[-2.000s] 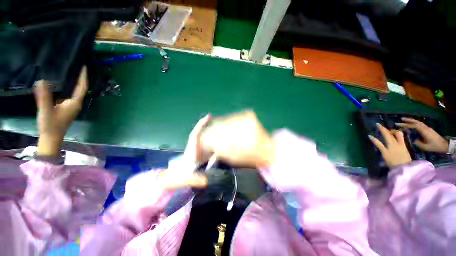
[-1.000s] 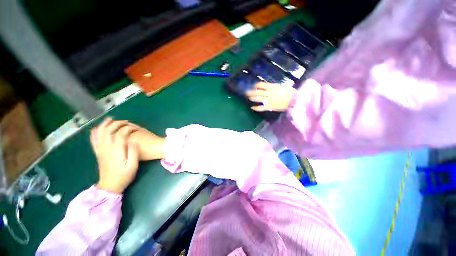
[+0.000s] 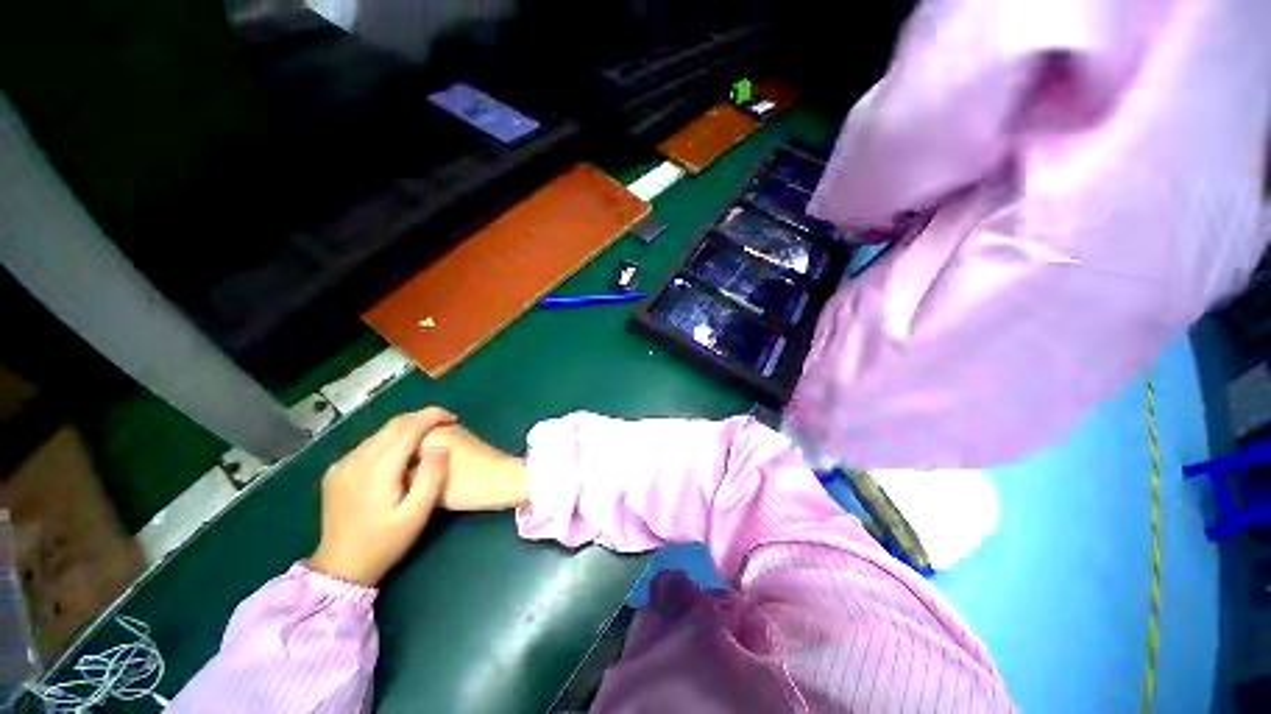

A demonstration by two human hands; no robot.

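Observation:
My left hand (image 3: 374, 499) and my right hand (image 3: 478, 472) rest together over the green bench (image 3: 488, 600). The left fingers lie close together over the right hand. The right fingers are hidden under them. No object shows in either hand. A black phone tray (image 3: 652, 321) with several dark, glare-streaked phones (image 3: 718, 332) lies to the right, away from my hands. Coiled white wired earphones (image 3: 109, 679) lie at the lower left.
A person in a pink smock (image 3: 1031, 251) leans beside the tray. An orange-brown board (image 3: 509, 265), a blue pen (image 3: 592, 299) and a small adapter (image 3: 627, 276) lie on the bench. A grey post (image 3: 133, 293) rises at left. A lit phone (image 3: 484, 112) shows behind the bench.
The view has swung right. My hands were blurred together at the bench's front edge and now rest together over the bench. The neighbour has moved from sitting to leaning beside the tray.

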